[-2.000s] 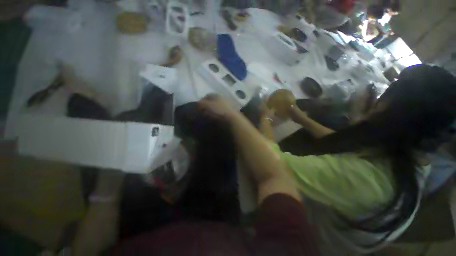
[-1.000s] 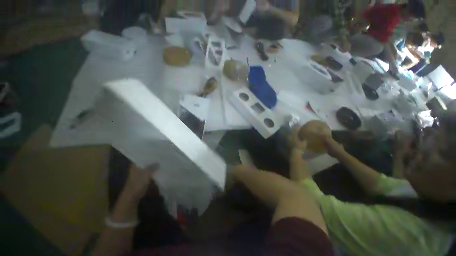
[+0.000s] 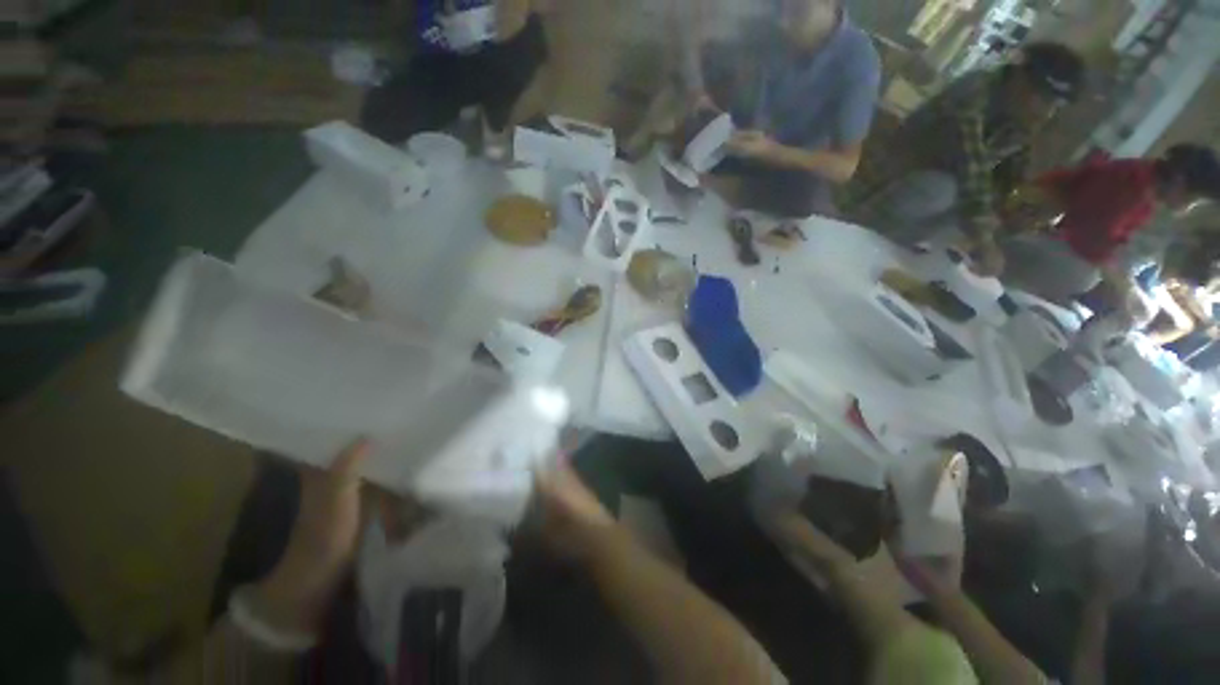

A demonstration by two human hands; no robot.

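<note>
A long white folding carton point(image 3: 308, 368) is held in the air in front of me, tilted, with its open inside showing. Its end flap point(image 3: 488, 448) is at the right end, blurred. My left hand point(image 3: 328, 515) holds the carton's near lower edge, thumb up. My right hand point(image 3: 575, 502) is at the carton's right end by the flap, its fingertips partly hidden and blurred.
The white-covered table point(image 3: 442, 295) holds a white insert point(image 3: 689, 399), a blue cloth point(image 3: 723, 332), a tan tape roll point(image 3: 519, 220), a cable bundle point(image 3: 573, 311) and another carton point(image 3: 364, 163). A neighbour's hands point(image 3: 923, 569) are at right. Other people sit across the table.
The carton has turned from slanting down to the right with its outside showing to lying flatter with its inside towards me. The camera view has shifted. The neighbour no longer holds the tan roll.
</note>
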